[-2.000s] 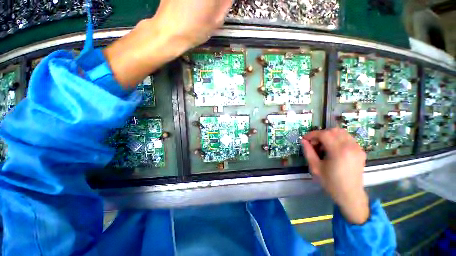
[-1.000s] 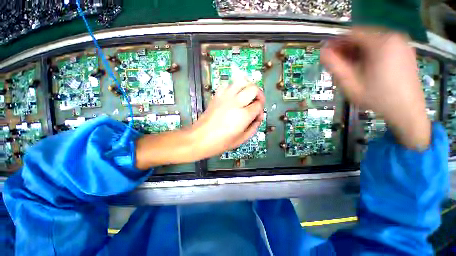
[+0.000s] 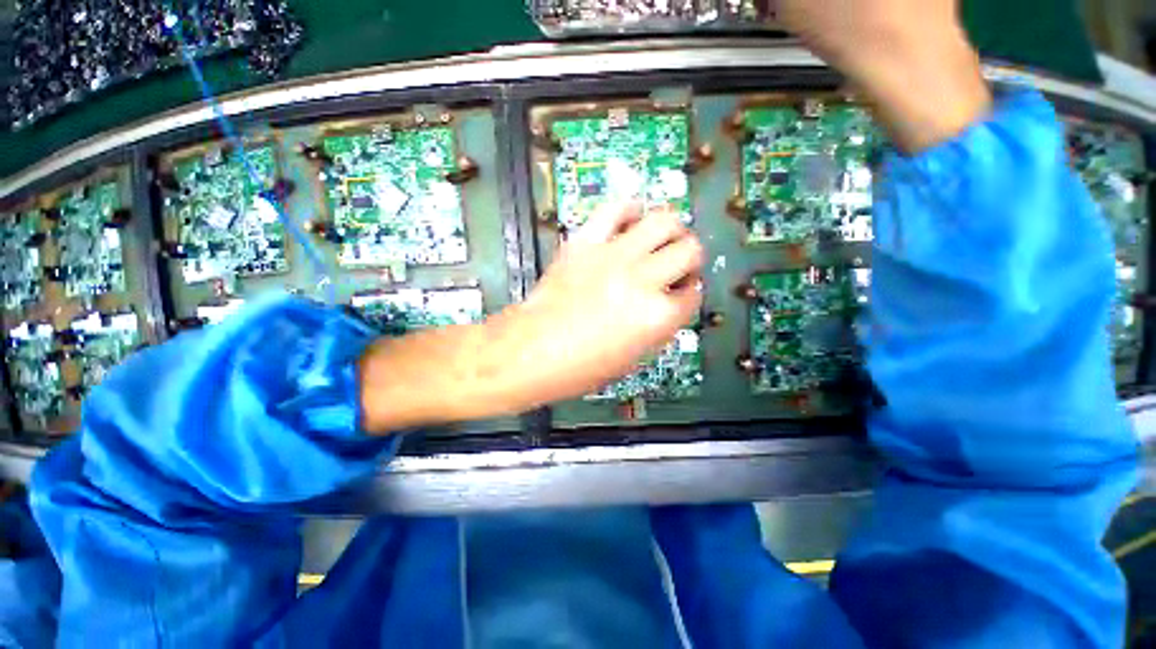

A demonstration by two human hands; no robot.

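Observation:
My left hand point(image 3: 621, 285) is over the left column of boards in the middle carrier point(image 3: 716, 273), its fingers bent at the lower part of the upper green circuit board point(image 3: 634, 159). Its fingertips are partly hidden, and I cannot tell if they hold a part. The lower-left board point(image 3: 678, 368) is mostly under this hand. My right hand point(image 3: 875, 38) reaches up beside the pile of silvery parts point(image 3: 659, 13). Its fingers are cut off by the top edge. The right sleeve covers part of the boards on the right.
A pile of dark parts point(image 3: 114, 51) lies on the green mat point(image 3: 406, 32) at the upper left. More carriers with boards stand on both sides. Pale conveyor rails point(image 3: 583, 482) run in front and behind. A thin blue cord point(image 3: 235, 140) hangs across the left carrier.
My right hand has moved from over the right boards up to the silvery pile. My left hand stays at the same board. The carriers appear slightly further right than one second ago.

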